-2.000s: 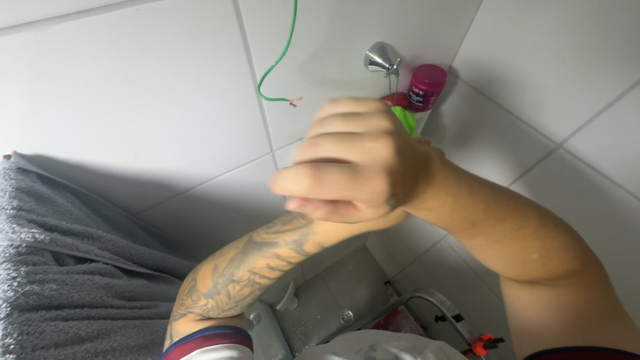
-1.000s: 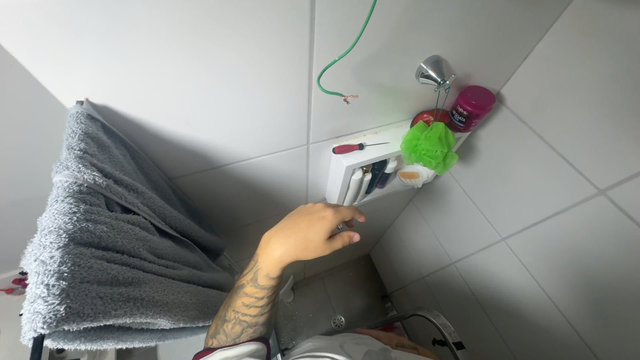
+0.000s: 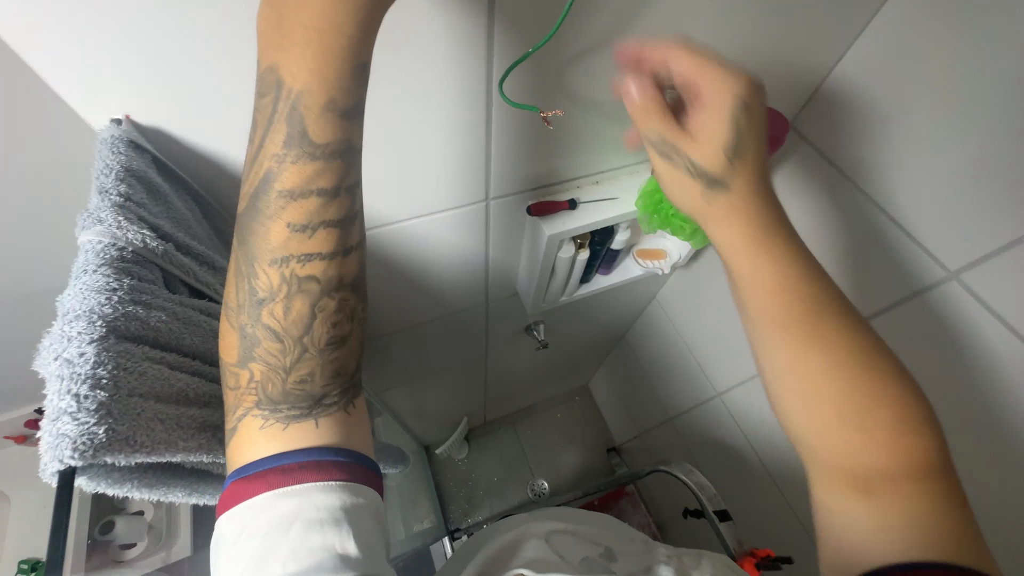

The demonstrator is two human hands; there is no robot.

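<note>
My left forearm, tattooed, reaches up past the top edge, and the hand is beyond the frame. My right hand (image 3: pixel 696 120) is raised and blurred at upper right, with fingers curled; whether it holds something small cannot be told. It hides part of a green mesh bath puff (image 3: pixel 668 212) and a magenta jar (image 3: pixel 777 130). Between the arms, a green wire (image 3: pixel 512 68) hangs against the tiles, its bare copper strands (image 3: pixel 550 118) splayed. Below the wire, a screwdriver with a red and black handle (image 3: pixel 552 207) lies on top of a white wall shelf (image 3: pixel 538 264).
Bottles (image 3: pixel 596 256) and a white brush (image 3: pixel 652 256) are at the shelf. A grey towel (image 3: pixel 144 336) hangs at left. Under the shelf is a metal wall fitting (image 3: pixel 537 334). Lower down are a floor drain (image 3: pixel 538 488), a curved metal frame (image 3: pixel 688 484) and toilet rolls (image 3: pixel 124 532).
My left hand has moved up out of view from below the shelf. My right hand, absent one second ago, is in view near the puff. Two seconds ago the hands overlapped in mid-view.
</note>
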